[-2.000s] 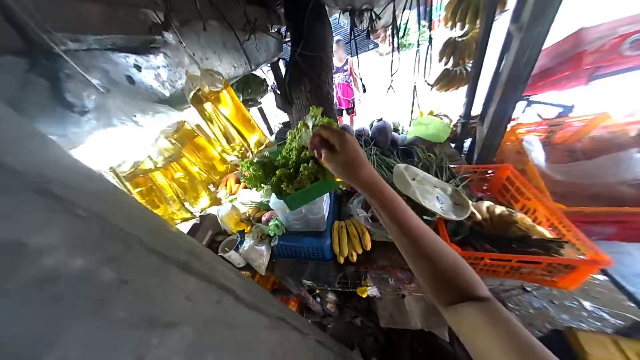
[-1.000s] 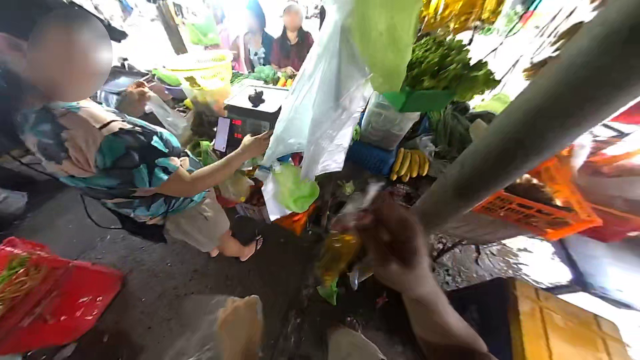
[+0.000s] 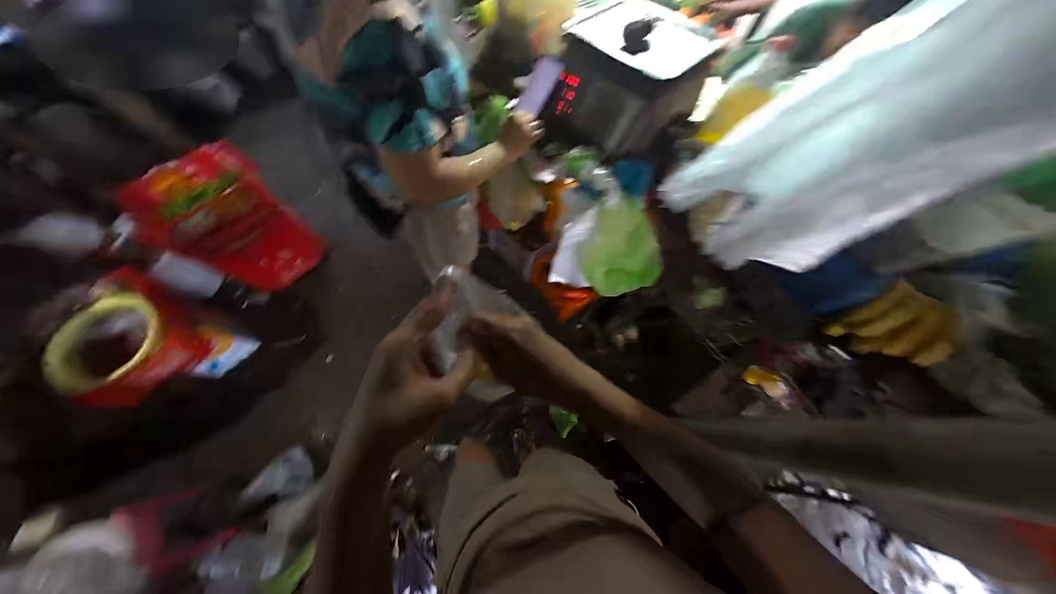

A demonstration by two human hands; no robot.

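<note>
Low in front of me, my left hand [image 3: 411, 375] and my right hand [image 3: 513, 345] are close together. Between them they hold a small clear plastic bag [image 3: 450, 322], pinched in the fingers of both. What the bag contains is blurred. Just beyond and to the right hang a green plastic bag [image 3: 623, 247] and a white one. Large pale plastic bags [image 3: 825, 148] hang at the upper right.
A person with a phone [image 3: 540, 85] stands ahead, beside a digital scale [image 3: 639, 49] with red digits. Red containers [image 3: 227, 214] are at the left, one near a yellow ring-shaped thing [image 3: 103, 342]. Bananas [image 3: 899, 322] lie at the right; a blurred bar crosses the lower right.
The view has turned left and down from the produce stall. My right hand, on leafy greens two seconds ago, is now at the clear bag with my left hand, which has come up beside it.
</note>
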